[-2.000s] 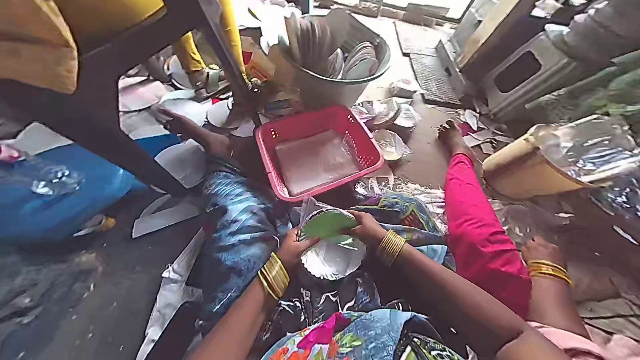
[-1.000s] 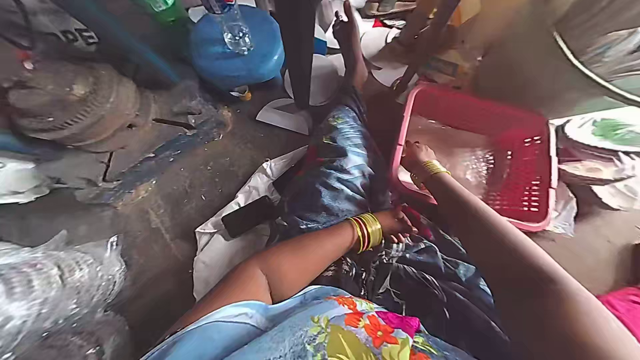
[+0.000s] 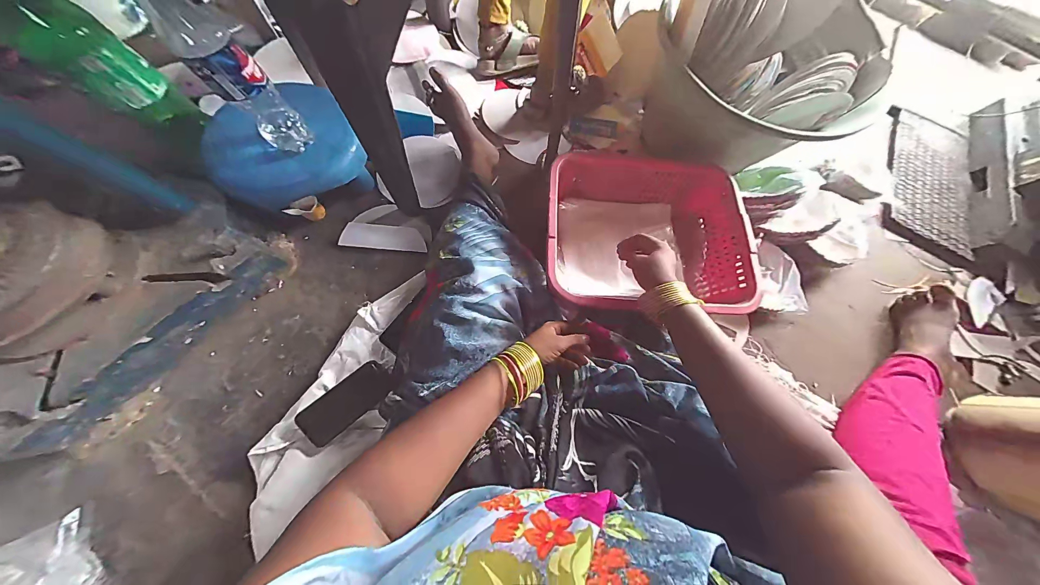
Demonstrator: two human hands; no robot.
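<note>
My right hand (image 3: 652, 260), with yellow bangles at the wrist, is over the near part of a pink plastic basket (image 3: 738, 244); its fingers are curled and what they may hold is hidden. A pale flat sheet or plastic film (image 3: 601, 244) lies in the basket beside that hand. My left hand (image 3: 562, 344) rests by my lap, just in front of the basket, fingers bent, with no object clearly in it. A dark phone (image 3: 344, 404) lies on a white cloth (image 3: 284, 487) to the left of my leg.
A large tub (image 3: 731, 138) of stacked paper plates (image 3: 812, 89) stands behind the basket. A blue stool (image 3: 284, 171) holds a plastic bottle (image 3: 280, 122). A dark table leg (image 3: 366, 97) rises behind my knee. Another person's leg in pink (image 3: 894, 455) is at right.
Two seconds ago both hands held a silvery paper plate and a green piece over my lap; neither shows in them now. My right hand has moved from the basket's left edge to over its inside.
</note>
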